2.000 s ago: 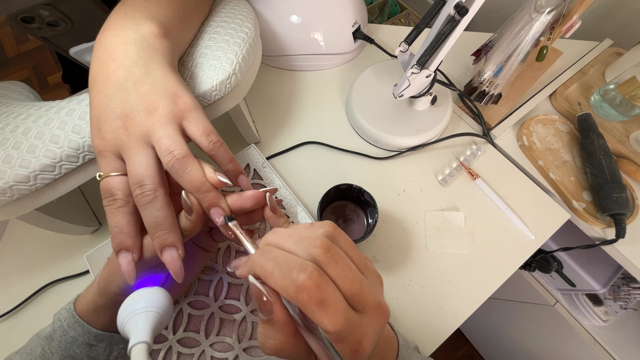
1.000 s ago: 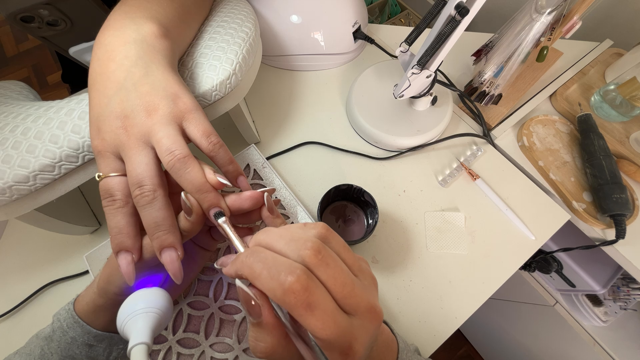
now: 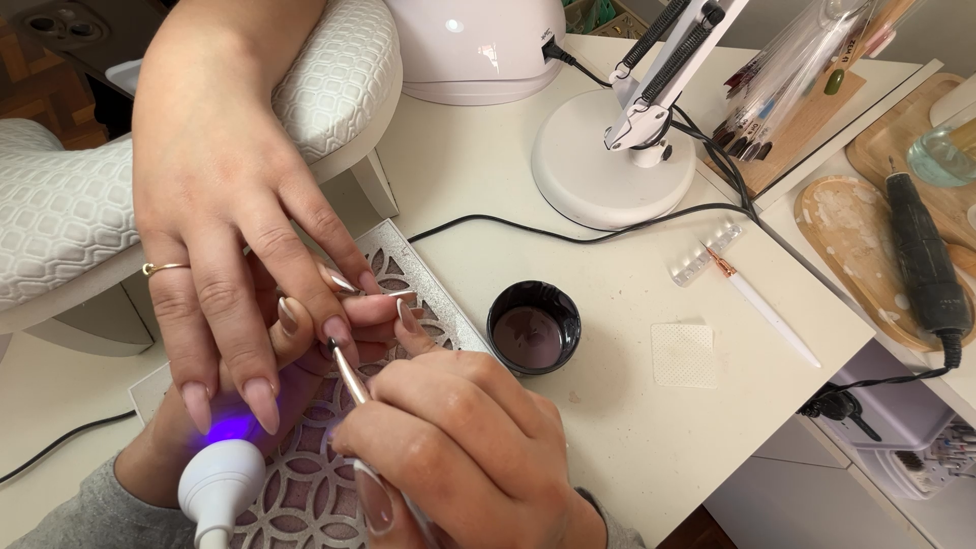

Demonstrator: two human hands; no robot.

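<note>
My right hand [image 3: 465, 427] grips a thin nail brush [image 3: 349, 372], its dark tip touching the nail of one finger of another person's hand [image 3: 221, 175]. That hand lies palm down with a gold ring [image 3: 166, 268] on one finger and long pinkish nails. Beneath it, my left hand [image 3: 293, 335] holds the finger being touched; much of my left hand is hidden. A small white lamp [image 3: 221, 484] shines violet light near my left wrist. A black cup [image 3: 534, 328] with mauve contents stands to the right of my hands.
A patterned dust-collector grille [image 3: 305, 488] lies below the hands. Behind are a white padded armrest [image 3: 335, 76], a white nail lamp [image 3: 480, 46] and a lamp base [image 3: 614, 160]. To the right are a white-handled brush [image 3: 770, 316], a square pad [image 3: 682, 355] and a black nail drill [image 3: 923, 252].
The brush tip in my right hand has shifted slightly over the same fingernail, and my right hand has changed its angle a little. The other person's hand keeps its place.
</note>
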